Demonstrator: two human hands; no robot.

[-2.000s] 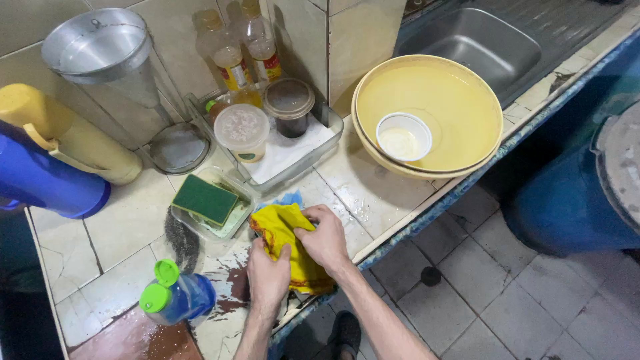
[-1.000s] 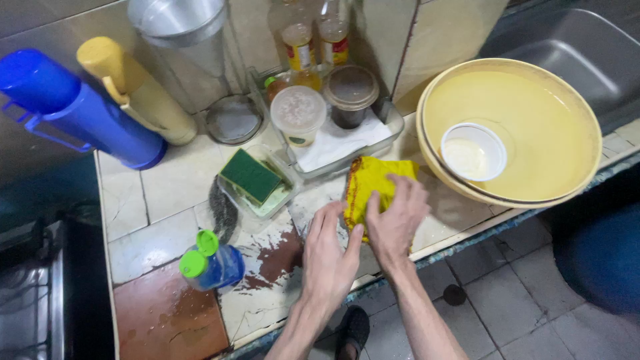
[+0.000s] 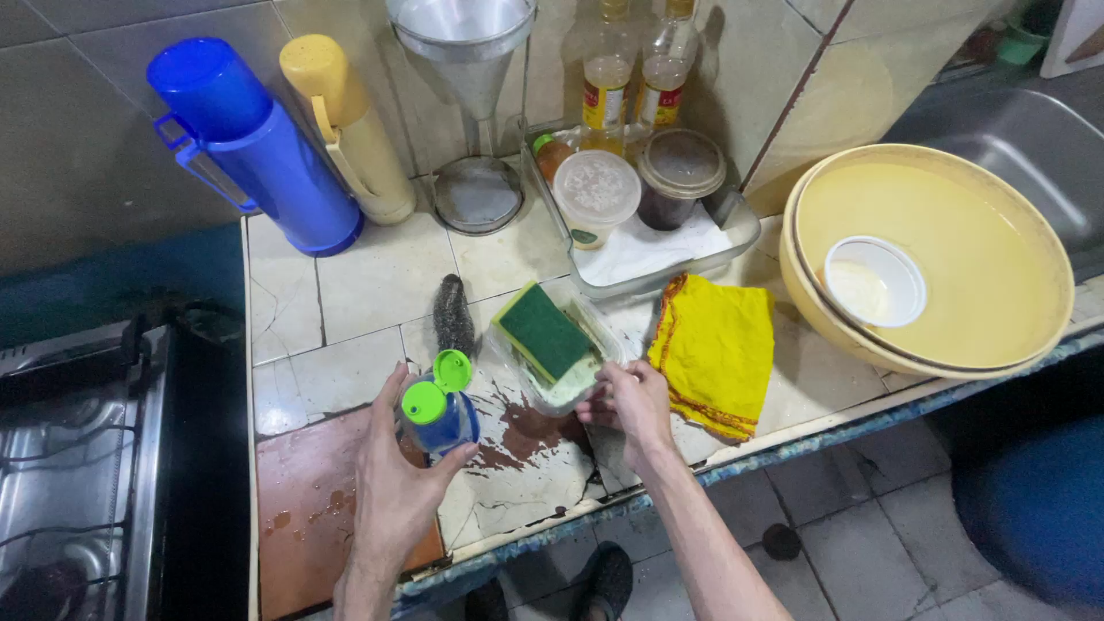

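My left hand is around a blue squeeze bottle whose green flip-top cap stands open; whether it grips firmly is unclear. My right hand has curled fingers at the near right corner of a clear plastic tub. A green and yellow scouring sponge rests tilted on that tub. Right of the tub, a folded yellow cloth with a reddish-brown stitched edge lies on the tiles. Behind the bottle is a dark grey scouring pad.
A glass tray with lidded cups and bottles stands behind the tub. At right are nested yellow basins holding a white bowl. Blue and cream thermoses stand back left; a gas stove is at left.
Both hands have let go of the yellow cloth, which now lies on the counter. My left hand has moved left to the bottle, my right hand to the tub.
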